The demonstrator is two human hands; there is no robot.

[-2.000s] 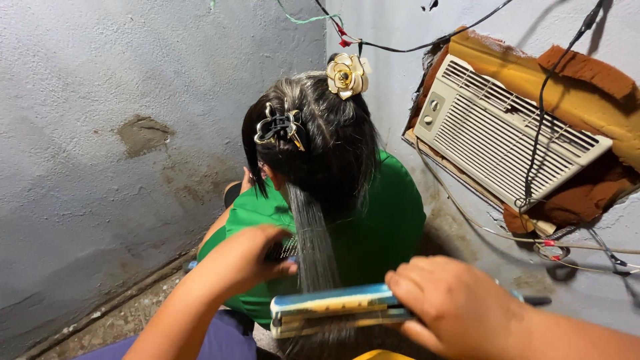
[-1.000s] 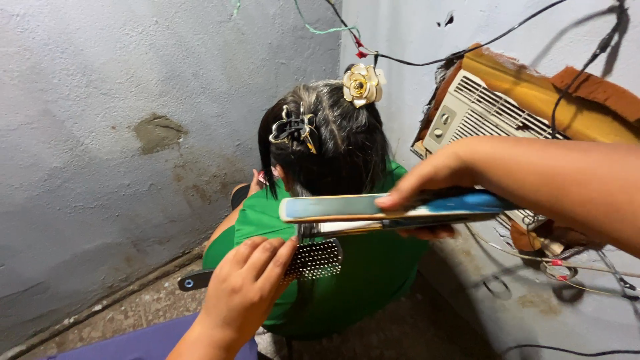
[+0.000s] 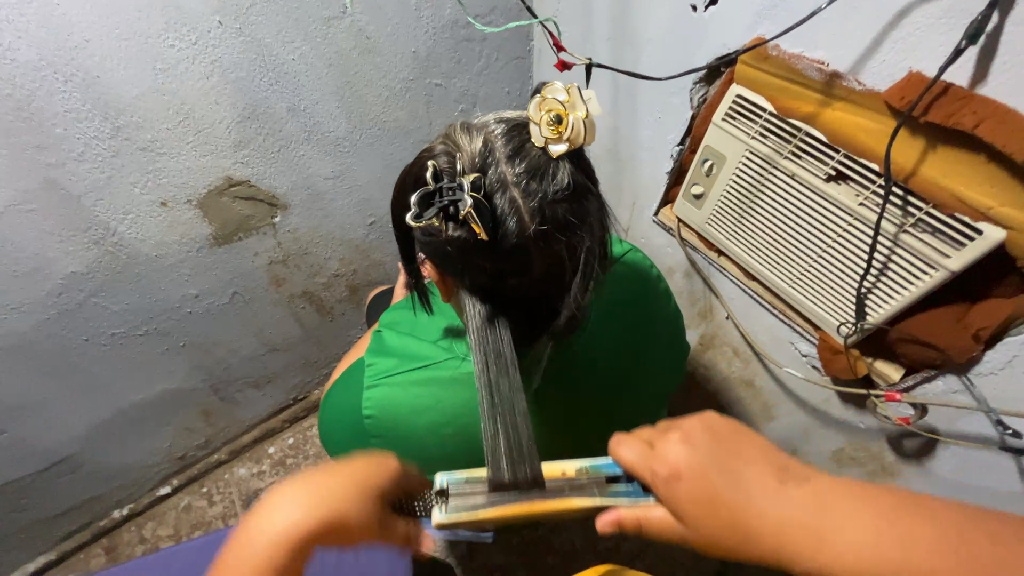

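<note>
A seated person in a green top point(image 3: 416, 400) has their back to me. My right hand point(image 3: 712, 488) is closed on a hair straightener point(image 3: 528, 492), and a straight grey lock of hair point(image 3: 504, 392) runs down between its plates. Beside the straightener's tip is my left hand point(image 3: 344, 500), blurred, gripping a hairbrush point(image 3: 414, 504) that is mostly hidden, with only some bristles showing. A black and gold claw clip point(image 3: 448, 200) holds hair at the left of the head. At the top right of the head sits a white and gold flower clip point(image 3: 562, 120).
A beige air conditioner point(image 3: 832, 216) is set in a rough wall opening at the right, with cables hanging across it. A black wire point(image 3: 680, 78) with red tape runs above the head. Grey walls meet in a corner behind the person. Purple fabric point(image 3: 176, 556) shows at the lower left.
Since one second ago, my right hand and the straightener have moved down, away from the head. The brush, its bristles and handle in plain view then, is mostly hidden now.
</note>
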